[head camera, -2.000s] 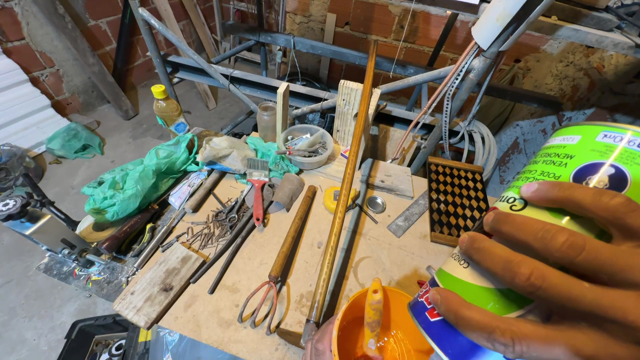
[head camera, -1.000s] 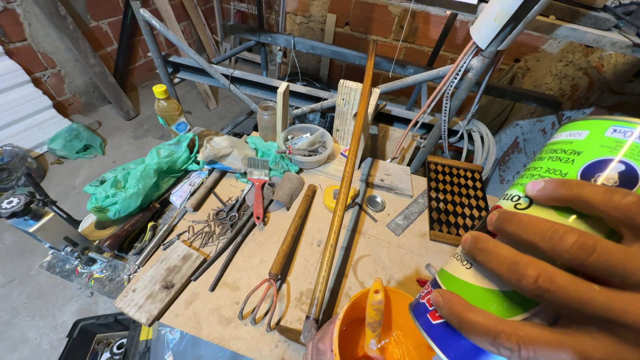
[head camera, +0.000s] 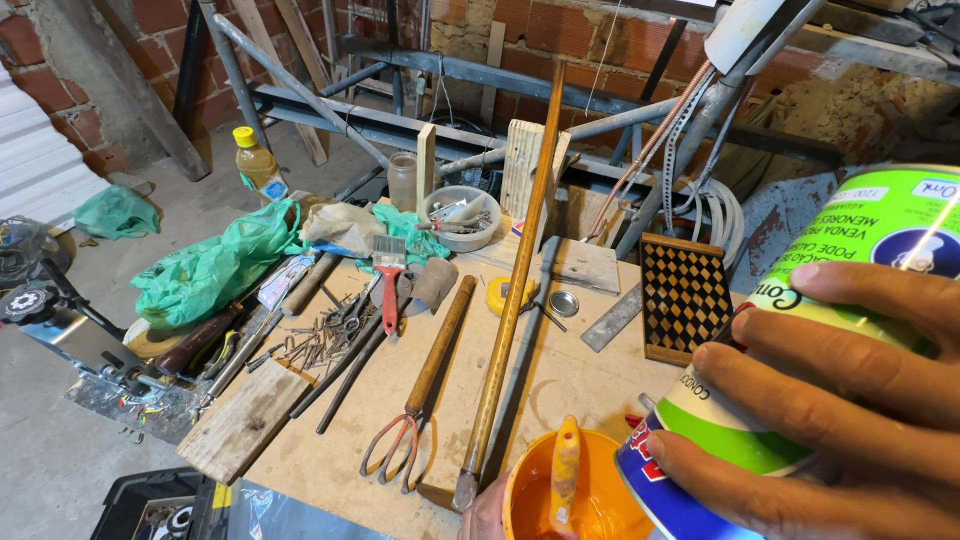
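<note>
My right hand grips a green, white and blue metal can, tilted over an orange plastic container. My left hand shows only in part at the bottom edge, against the container's left side; its fingers are mostly hidden. Inside the container stands a brush with a yellow handle, above some liquid. Just left, a long varnished wooden pole rises from the table's front. A hand cultivator with three tines lies on the board. Further back are a red-handled paintbrush and a yellow tape measure.
Nails, a wood block and green plastic bags lie on the left. A clear tub of small parts stands behind. At right are a checkered wooden panel and a metal strip. Metal frame tubes run behind the table.
</note>
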